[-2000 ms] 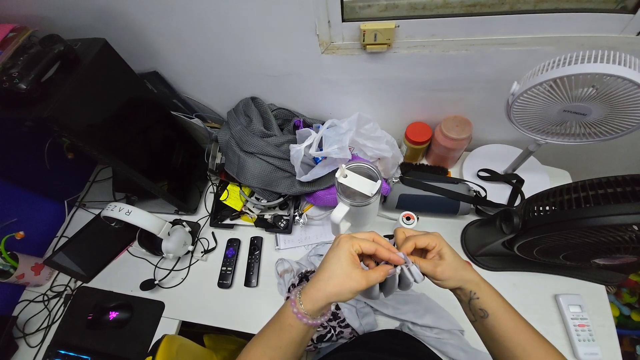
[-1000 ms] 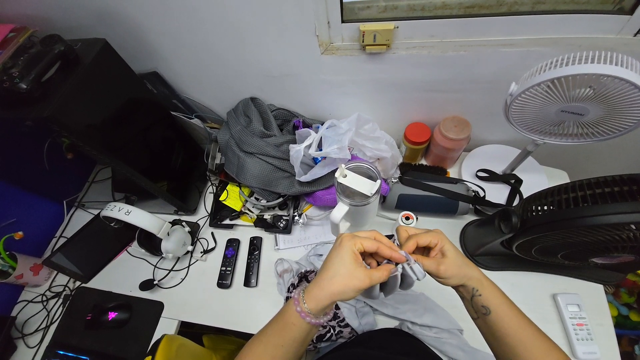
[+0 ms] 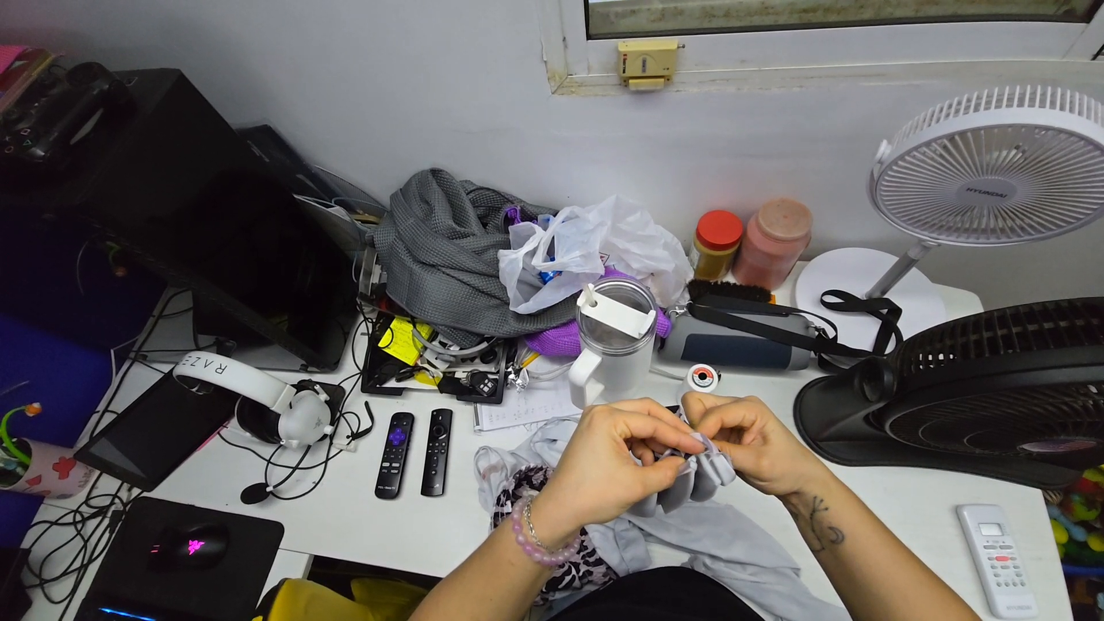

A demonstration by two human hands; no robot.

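Note:
My left hand (image 3: 617,461) pinches the folded edge of a light grey fabric piece (image 3: 690,483) between thumb and fingers. My right hand (image 3: 750,440) grips the same edge from the right, its fingertips close to those of my left. The fabric hangs in several rounded folds under my fingers. More pale grey cloth (image 3: 742,543) lies on the white desk below, and a black-and-pink patterned cloth (image 3: 591,552) is beside my left wrist. A small spool (image 3: 703,378) with a red and white label stands just behind my hands. Whether a needle is between my fingertips cannot be seen.
A lidded tumbler (image 3: 614,341) stands behind my left hand. Two black remote controls (image 3: 394,455) and a white headset (image 3: 293,414) lie to the left. A grey portable speaker (image 3: 737,341) is at the back. On the right are a black fan (image 3: 975,397) and a white remote control (image 3: 996,561).

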